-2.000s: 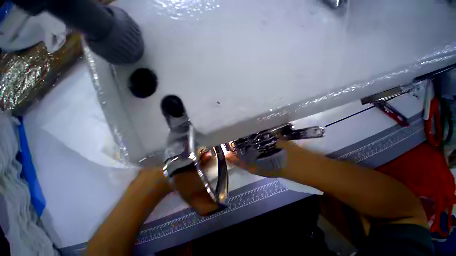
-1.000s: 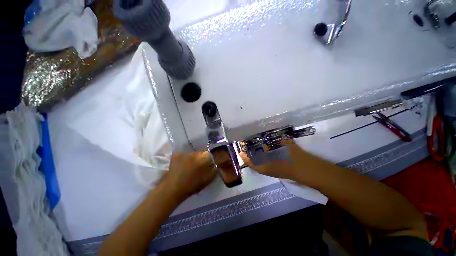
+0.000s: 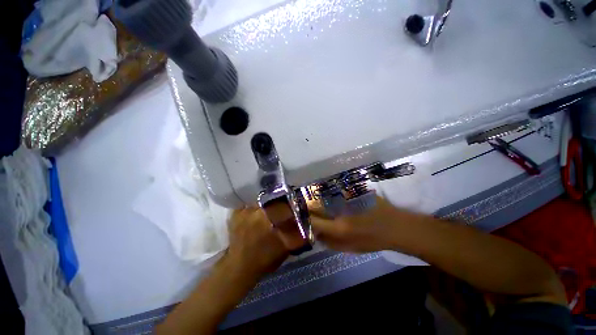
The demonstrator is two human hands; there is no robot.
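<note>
The white sewing machine head [image 3: 366, 85] fills the upper middle. Its shiny curved metal guard [image 3: 286, 212] hangs in front of the needle area and covers part of my fingers. My left hand [image 3: 256, 241] lies on the table left of and behind the guard, fingers bent; its fingertips are hidden. My right hand [image 3: 353, 229] is just right of the guard, below the dark metal attachment, blurred, with its fingertips near the needle. White knit fabric [image 3: 189, 216] lies heaped left of my left hand. Whether either hand pinches the fabric cannot be seen.
Wavy-edged white cut pieces [image 3: 29, 242] lie far left beside blue material [image 3: 61, 226]. A plastic-wrapped brown package [image 3: 85, 105] is behind left. Snips [image 3: 516, 157] lie right of the needle, with red-handled scissors [image 3: 572, 163] at the right edge. Red material [image 3: 549, 239] is at lower right.
The view has shifted since two seconds ago. In the last second, both hands have come slightly nearer the table's front edge, and the white fabric at left has changed its folds.
</note>
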